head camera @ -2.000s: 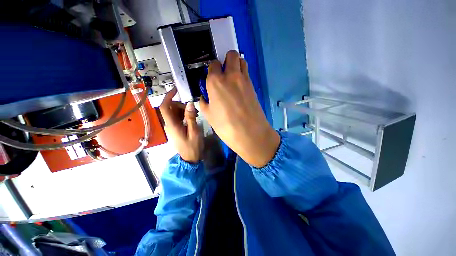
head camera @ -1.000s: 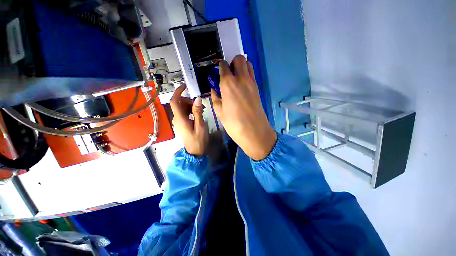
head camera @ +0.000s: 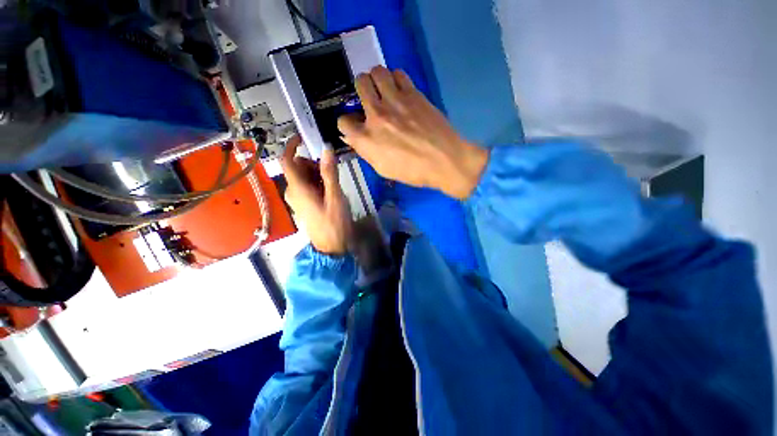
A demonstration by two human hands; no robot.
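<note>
The screw feeder (head camera: pixel 298 100), a pale box with an open dark top, stands at the upper middle, at the machine's end. My right hand (head camera: pixel 396 128) reaches over its right side with the fingertips at the dark opening. A little blue shows at those fingertips, likely the blue-handled tool (head camera: pixel 350 104), mostly hidden by the fingers. My left hand (head camera: pixel 313 192) is at the feeder's near edge, thumb and index finger apart and touching or close to the edge. I cannot see anything held in it.
On the left, an orange-red fixture (head camera: pixel 223 204) sits on the white machine bed (head camera: pixel 204 298). The blue screwdriving head (head camera: pixel 141 94) and looping air tubing (head camera: pixel 128 220) hang over it. A black cable chain (head camera: pixel 64 277) is at far left. A metal-framed stand (head camera: pixel 677 183) is at right, partly behind my sleeve.
My right forearm has swung outward to the right and up, now lying flatter. The right hand has turned with it, and less blue shows. The view has shifted slightly.
</note>
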